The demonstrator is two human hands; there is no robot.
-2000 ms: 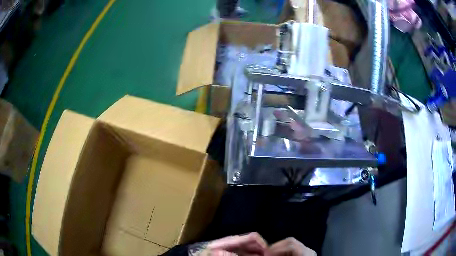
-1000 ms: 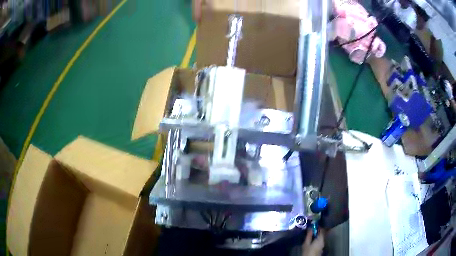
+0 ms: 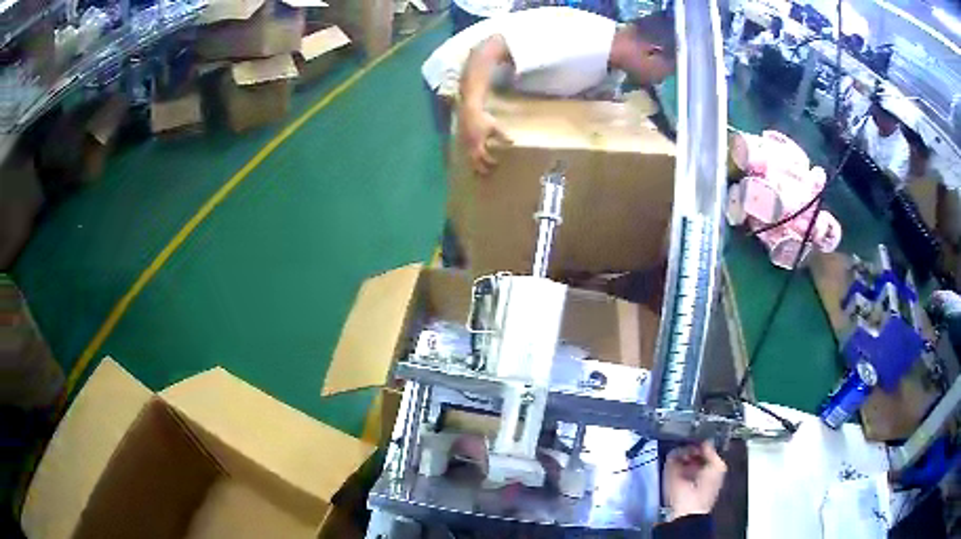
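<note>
The press fixture stands in front of me, a silver metal frame with guide rods and a pale upright cylinder block. My right hand is bare and at the right side of the press plate, its fingers curled. I cannot tell whether it holds anything; the blue knob seen there earlier is hidden. My left hand is not in view. An open carton stands left of the press, cut off by the lower edge. A second carton with whitish pieces inside is behind the press.
A person in a white shirt holds a large carton beyond the press. A metal tube rises right of the press. White paper, a blue can and pink plush-like objects are at right. Other cartons stand back left.
The view has tilted up, bringing the person and large carton into sight. My right hand has moved from near my body to the press's right side. My left hand has left the picture.
</note>
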